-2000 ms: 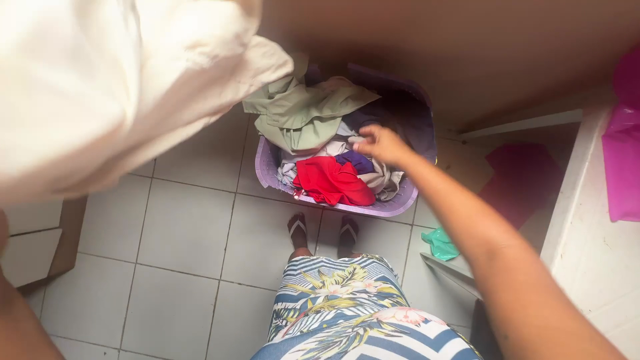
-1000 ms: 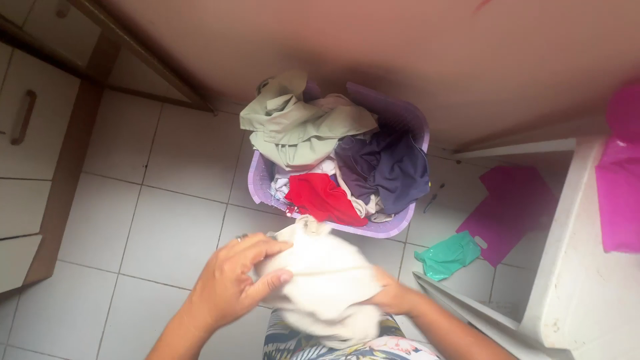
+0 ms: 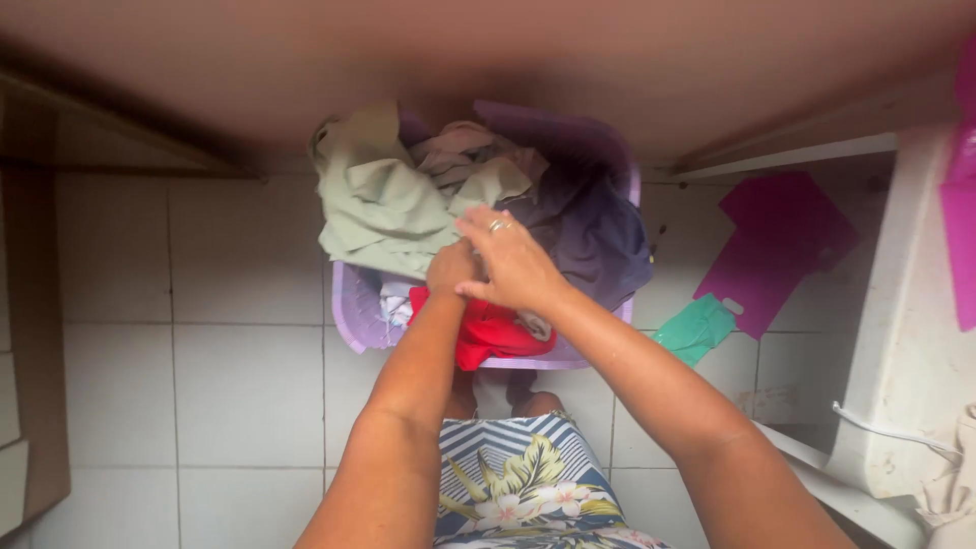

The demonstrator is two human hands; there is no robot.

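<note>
A purple plastic laundry basket (image 3: 354, 305) full of clothes stands on the floor at my feet. My left hand (image 3: 451, 268) is down at the middle of the pile, beside a pale green garment (image 3: 381, 206); its fingers are partly hidden and its grip cannot be told. Just right of it and partly over it, my right hand (image 3: 515, 263) has its fingers extended and thumb apart, with nothing seen held. Dark blue cloth (image 3: 602, 236) hangs over the basket's right side. A red garment (image 3: 496, 335) lies at the near rim, and a pinkish cloth (image 3: 465, 149) at the back.
A wall rises close behind the basket. On the tiled floor to the right lie a magenta plastic bag (image 3: 762, 244) and a green one (image 3: 698, 328). A white appliance or cabinet (image 3: 884, 328) with a loose cord and beige cloth (image 3: 953, 488) is at right; drawers (image 3: 11, 480) stand at left.
The whitish cloth held between my hands one second ago is no longer in them. Both hands have moved forward from near my body to the basket's pile.
</note>
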